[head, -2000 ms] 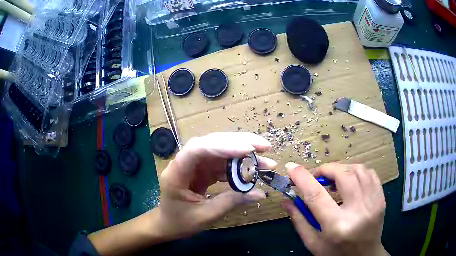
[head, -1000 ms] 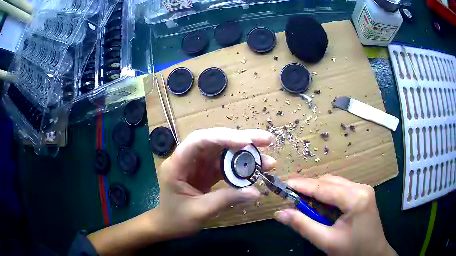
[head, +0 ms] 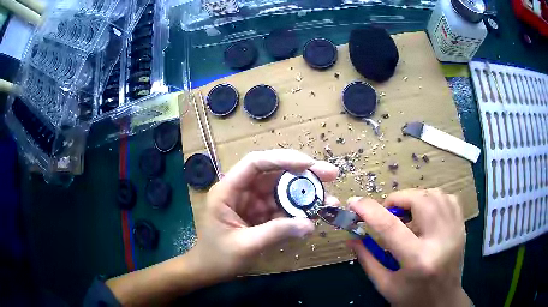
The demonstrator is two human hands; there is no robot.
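My left hand (head: 252,207) holds a round speaker driver (head: 300,192) by its rim between thumb and fingers, the back with its white ring and silver centre turned up towards me. My right hand (head: 414,246) grips blue-handled cutters (head: 342,218). The jaw tips are at the driver's lower right edge, by the small terminals. Whether the jaws are closed on anything is too small to tell. Both hands are over the tan cardboard sheet (head: 288,131), which carries brown and pale crumbs (head: 342,165).
Black driver discs (head: 261,101) lie on the cardboard and green mat. A black pad (head: 373,53), white-handled scraper (head: 444,142) and tweezers (head: 205,133) lie around. Clear trays (head: 60,66) are upper left. A white bottle (head: 458,30), die-cut sheet (head: 520,156) and red bin (head: 532,15) are right.
The driver has turned from edge-on to back facing me. The cutters left its edge slightly and are back at it, with my right fingers wrapped further forward. The whole view has shifted slightly.
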